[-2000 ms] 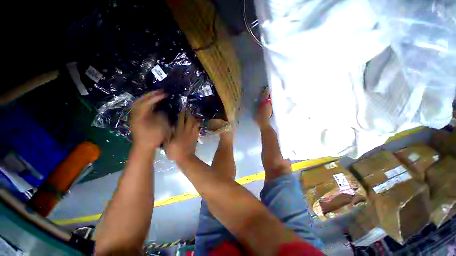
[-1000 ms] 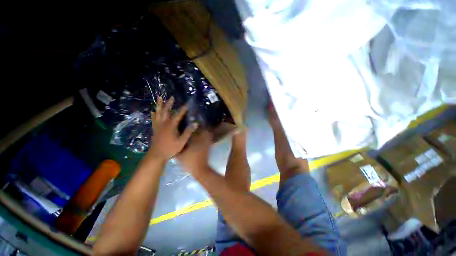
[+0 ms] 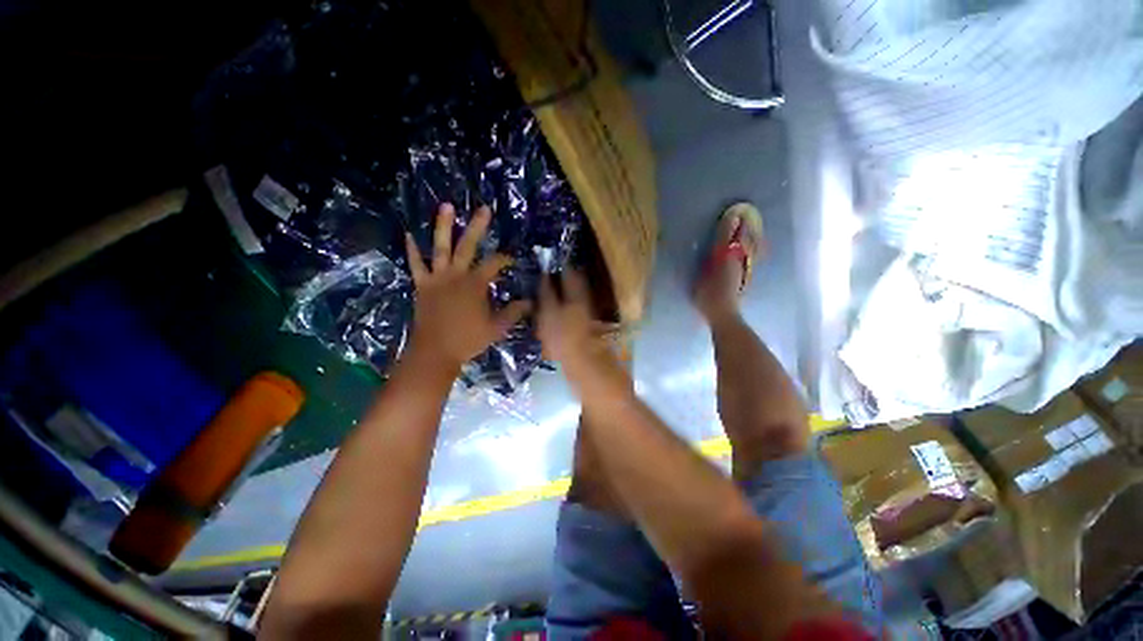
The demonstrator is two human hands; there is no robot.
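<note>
Clear plastic bags with dark contents (image 3: 483,188) and a few white labels fill an open brown carton (image 3: 589,150) at the upper left. My left hand (image 3: 458,294) lies on the bags with its fingers spread and holds nothing that I can see. My right hand (image 3: 574,319) is just to its right, at the carton's near edge. It is blurred, and whether its fingers hold a bag cannot be told.
An orange cylinder-like thing (image 3: 219,463) and blue material (image 3: 119,376) are at the left. A white cloth-like wrapping (image 3: 953,225) hangs at the upper right. Closed cartons (image 3: 921,463) stand at the lower right. A yellow line (image 3: 495,503) crosses the grey floor. A chair or stand base (image 3: 733,94) shows at the top.
My hands have moved a little apart on the bags. The view has shifted, so the white wrapping sits farther right and my sandalled foot shows fully.
</note>
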